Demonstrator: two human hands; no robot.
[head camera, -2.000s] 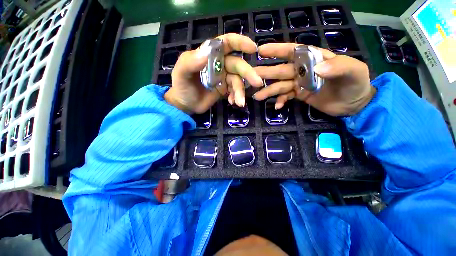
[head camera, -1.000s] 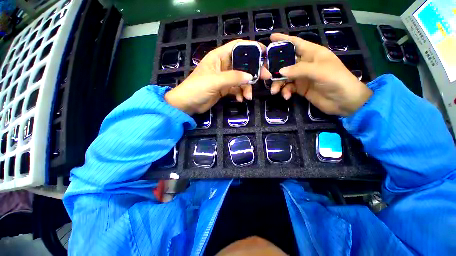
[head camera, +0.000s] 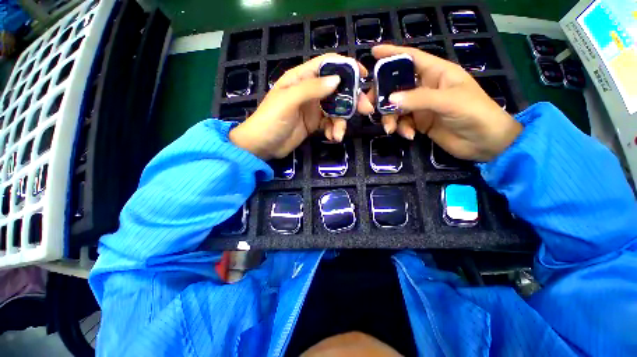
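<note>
My left hand (head camera: 290, 108) holds a strapless smartwatch (head camera: 340, 89) with its dark glass facing me and my thumb on the upper part of the screen. My right hand (head camera: 450, 104) holds a second smartwatch (head camera: 395, 75), dark screen facing me, with my thumb at its lower part. The two watches are side by side and slightly apart above the black foam tray (head camera: 363, 240). Dark watches sit in many of its pockets. One watch (head camera: 459, 204) at the tray's lower right is lit blue and white. Small marks on the held screens are too small to read.
A white tray (head camera: 54, 209) with dark watches leans at the left beside stacked black trays (head camera: 105, 139). Loose watches (head camera: 552, 70) lie on the green mat at the upper right. A white tester (head camera: 594, 63) with a bright screen stands at the right edge.
Both watches have turned from back or edge view to screens facing me. Since one second ago, my left thumb has moved up its screen and a small gap has opened between the watches.
</note>
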